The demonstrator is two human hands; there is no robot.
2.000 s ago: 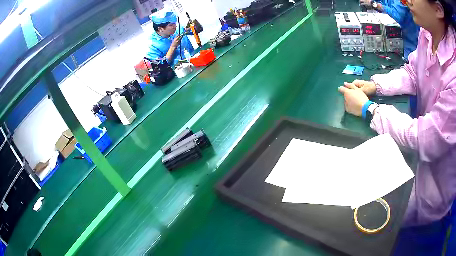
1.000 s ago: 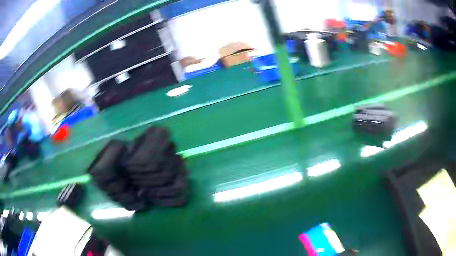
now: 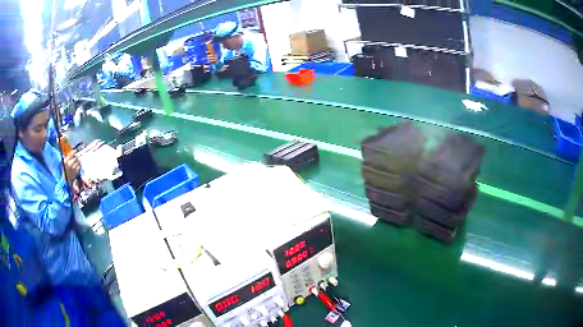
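No hand of mine is in the picture. Nearest in front of me, three white-cream power supplies stand side by side at the bottom centre. The right one shows red digits near 12.0, the middle one shows 0.00 and 12.0, and the left one is cut off by the bottom edge. Red and black test leads come from the right supply's front. Two stacks of black plastic trays stand on the green belt. A black housing lies on the belt behind the supplies.
Two blue bins sit behind the supplies. A person in a blue coat and cap stands at the left by an orange screwdriver. Across the line are another blue-coated person, an orange-red bin and green posts.
The view has swung left, away from the large black tray, paper and pink-coated person. The power supplies now fill the bottom centre, and the black tray stacks appear at the right.
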